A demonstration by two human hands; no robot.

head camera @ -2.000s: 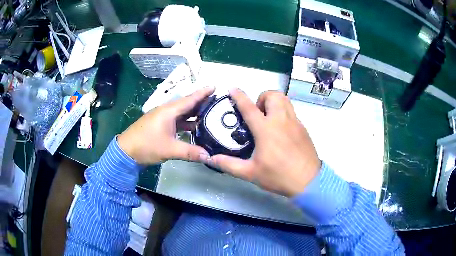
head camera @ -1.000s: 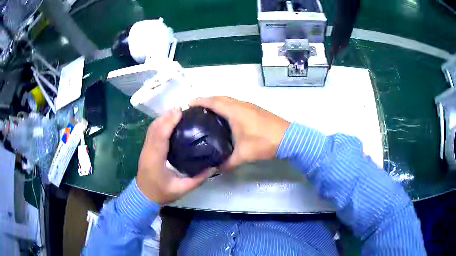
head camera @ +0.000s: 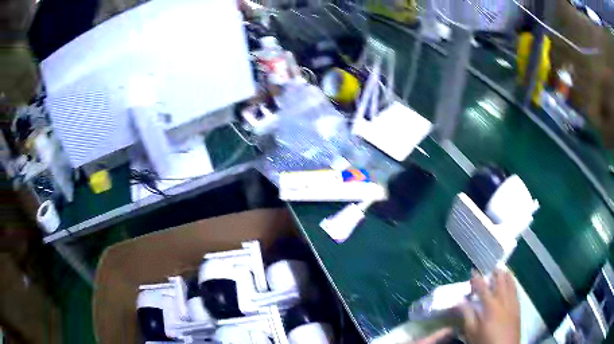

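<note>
My right hand (head camera: 497, 310) is blurred at the lower right edge. Its fingers lie on a white camera part (head camera: 441, 299), with what looks like the thumb on the near side. The hand seems closed on this part, which is cut off by the picture's bottom and blurred. Just beyond it stands a camera with a white housing (head camera: 513, 205), a black ball front (head camera: 486, 187) and a ribbed white panel (head camera: 476, 235). My left hand is not in view. The black dome cover held earlier does not show.
A cardboard carton (head camera: 128, 259) at lower left holds several white cameras (head camera: 252, 285). On the green bench (head camera: 397, 269) lie a white box (head camera: 330, 185), a black object (head camera: 407, 191), a white router-like device (head camera: 394, 131) and yellow tape (head camera: 341, 85). A monitor (head camera: 155, 74) stands at upper left.
The view has swung left, bringing the carton and monitor in and taking the screw feeder out. Both hands were around the black dome; now one hand is on a white part at lower right.
</note>
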